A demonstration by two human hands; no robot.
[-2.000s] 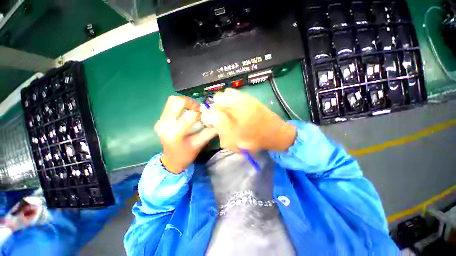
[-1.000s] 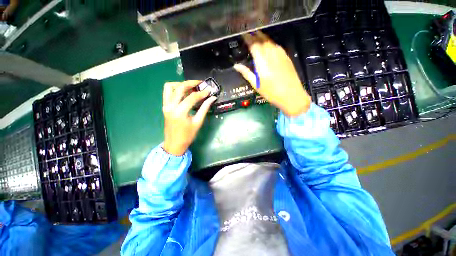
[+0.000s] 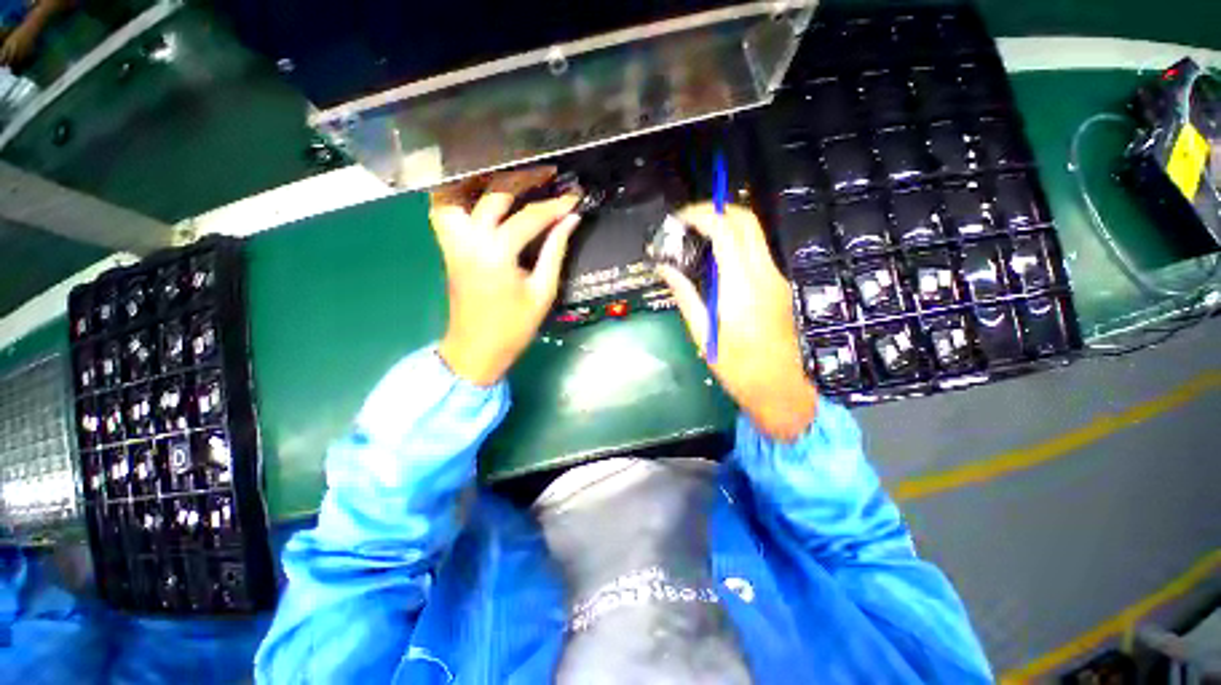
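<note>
The black test fixture lies in front of me, partly under the clear guard. My left hand reaches onto its left part, with thumb and fingertips close together at the recess under the guard's edge. Something dark is at these fingertips, but I cannot tell whether they grip it. My right hand is over the fixture's right part. It pinches a small module with a silvery face between thumb and fingers. A blue pen-like stick is also held in this hand, lying along the fingers.
A black blister tray on the right has modules in its near pockets. A mostly filled tray stands left on the green mat. The clear guard and dark monitor overhang the fixture. A black unit with a yellow label lies far right.
My left hand has moved forward from holding a module above the front edge to the recess. My right hand has drawn back from under the guard and now holds a module.
</note>
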